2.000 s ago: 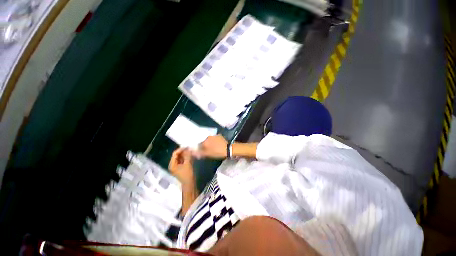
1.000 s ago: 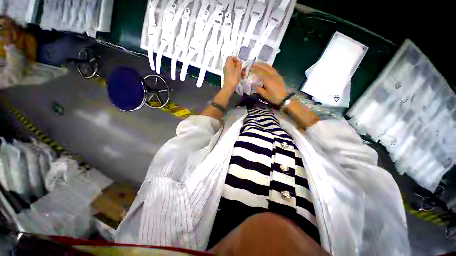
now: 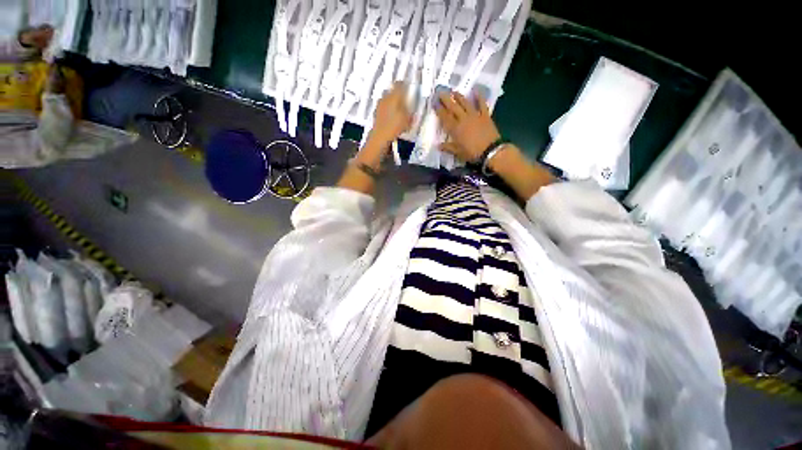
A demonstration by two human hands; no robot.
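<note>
A white tray [image 3: 339,13] at the top centre holds a row of smartwatches with white straps [image 3: 343,79] that stick out past its near edge. My left hand [image 3: 394,112] is blurred over the tray's near edge; whether its fingers hold anything cannot be told. My right hand [image 3: 466,125] lies with spread fingers over the tray's near right corner, on a grey watch face beside a cloudy bag [image 3: 428,149] that hangs over the edge. The fingers do not visibly grip anything.
A stack of flat white bags [image 3: 602,114] lies on the green bench [image 3: 550,66] to the right. Beyond it is a tray of bagged watches [image 3: 725,189]. A blue stool [image 3: 236,165] stands at the left. Another person's hand [image 3: 36,37] shows at the top left.
The view has swung from the bagged tray and bag stack to the tray of strapped watches. Since one second ago, my hands have moved apart, the left up and leftward, the right flattening over the tray corner.
</note>
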